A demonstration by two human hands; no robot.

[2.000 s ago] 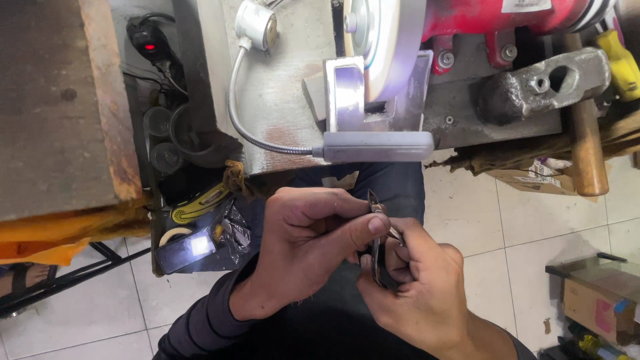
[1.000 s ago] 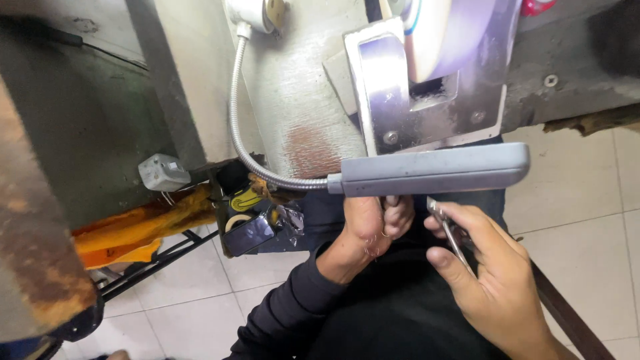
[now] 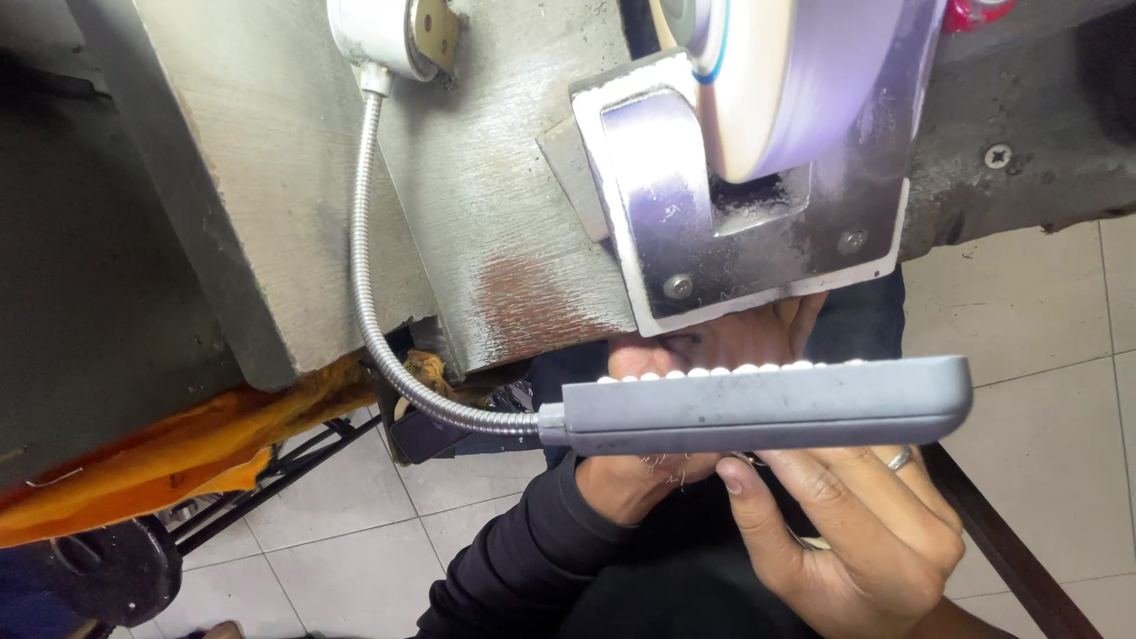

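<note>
The gooseneck LED lamp's grey head [image 3: 763, 408] crosses in front of both hands. My left hand [image 3: 701, 351] is partly behind the lamp and under the edge of the bench grinder's metal rest plate [image 3: 772, 257]; what it holds is hidden. My right hand [image 3: 852, 524], with a ring on one finger, has thumb and forefinger close together at the lamp's lower edge. A small shiny bit shows at those fingertips, but the object itself is mostly covered. Above the plate stands a pale grinding or polishing wheel [image 3: 754, 89], lit brightly.
The lamp's flexible metal neck [image 3: 362, 240] curves down from a white base [image 3: 377, 35] on the worn bench top [image 3: 506, 177]. Orange cloth [image 3: 204, 444] hangs at the left bench edge, above a black metal frame [image 3: 284, 470]. A screw [image 3: 997, 156] sits in the bench at right.
The view has moved closer to the wheel and lamp. My hands were together on a small metal object, then apart with metal in my right hand; now both are partly behind the lamp.
</note>
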